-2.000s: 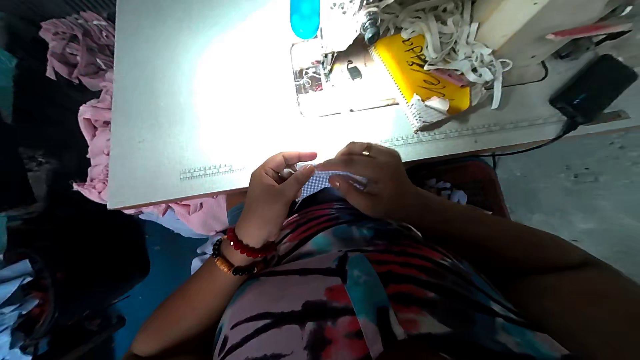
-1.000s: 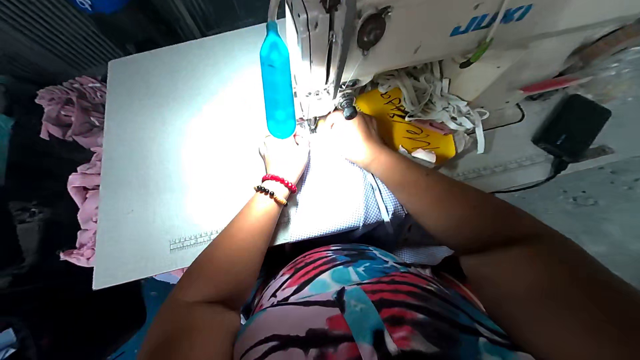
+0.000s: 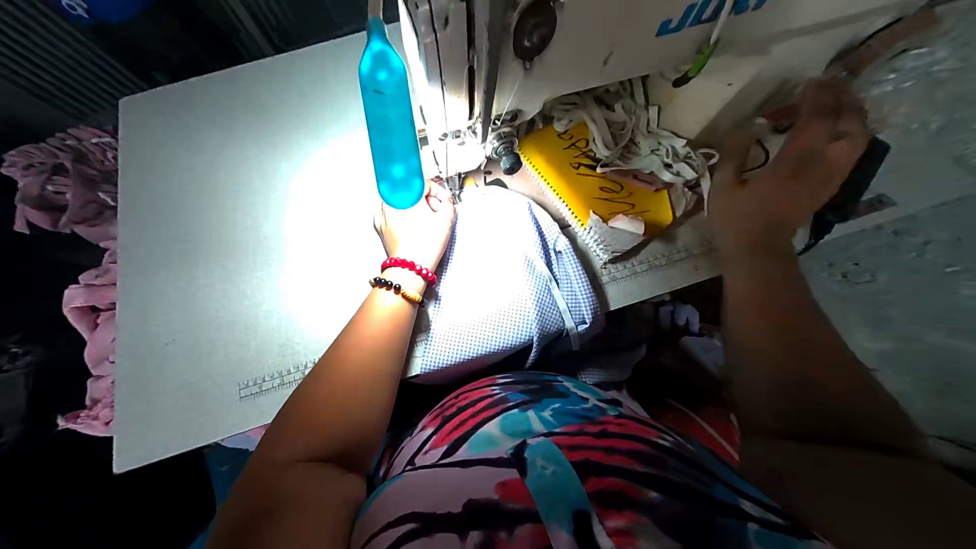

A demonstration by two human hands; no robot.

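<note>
Blue-and-white checked fabric [image 3: 488,297] lies under the needle area of a Juki sewing machine [image 3: 595,53] and drapes over the table's front edge. My left hand [image 3: 418,225], with two beaded bracelets at the wrist, rests at the fabric's left edge beside the presser foot [image 3: 455,187]; its fingers are partly behind a blue bottle-shaped object [image 3: 393,122], and glare hides whether they grip the cloth. My right hand [image 3: 789,164] is raised, blurred, right of the machine bed, near a black box-shaped device [image 3: 854,183], with its fingers apart and nothing visible in it.
A yellow spiral notebook [image 3: 602,183] bearing writing lies right of the needle, under a heap of white fabric strips [image 3: 640,137]. Pink ruffled cloth [image 3: 95,328] hangs beyond the left edge of the white table [image 3: 191,267]. A printed ruler [image 3: 278,380] runs along the front edge.
Two seconds ago both hands held the checked cloth at the table's front edge; one second ago both were at the needle. My right hand has since moved away to the right. The view has shifted.
</note>
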